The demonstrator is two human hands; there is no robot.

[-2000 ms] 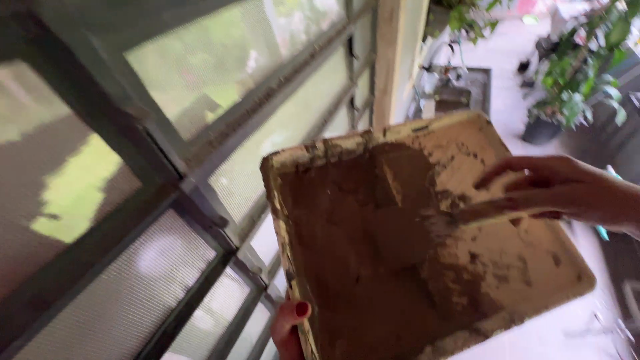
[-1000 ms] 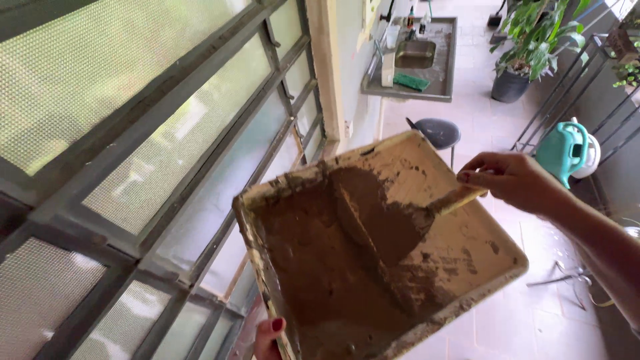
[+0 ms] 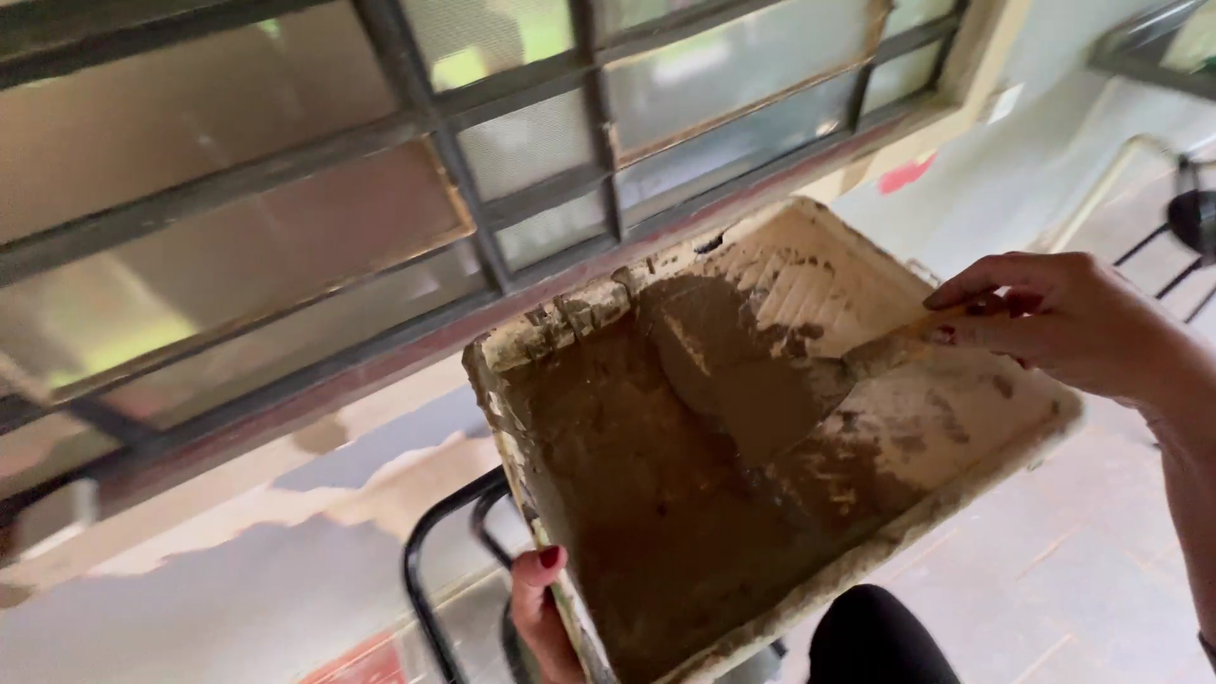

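Note:
My left hand point(image 3: 546, 613) grips the near left wall of a cream plastic paint tray point(image 3: 950, 418), its thumb over the rim and its fingers hidden beneath. Wet brown mud-like paste point(image 3: 646, 494) fills the deep left part of the tray and is smeared up the ribbed slope. In my right hand point(image 3: 1054, 318) is the handle of a putty knife point(image 3: 774, 404). Its wide blade is coated with the paste and lies against the tray's slope, at the edge of the pool of paste.
A dark metal-framed window point(image 3: 494, 199) with textured glass runs along the left and top. Beneath it the wall point(image 3: 361, 513) has patchy paint. A black tubular chair frame point(image 3: 427, 560) stands behind the tray, and a black stool point(image 3: 1192, 223) is at the right. My knee point(image 3: 879, 636) shows below.
The view has turned markedly, and the sink, plant and watering can seen one second ago are mostly out of sight. Both hands keep their holds on the tray and the putty knife.

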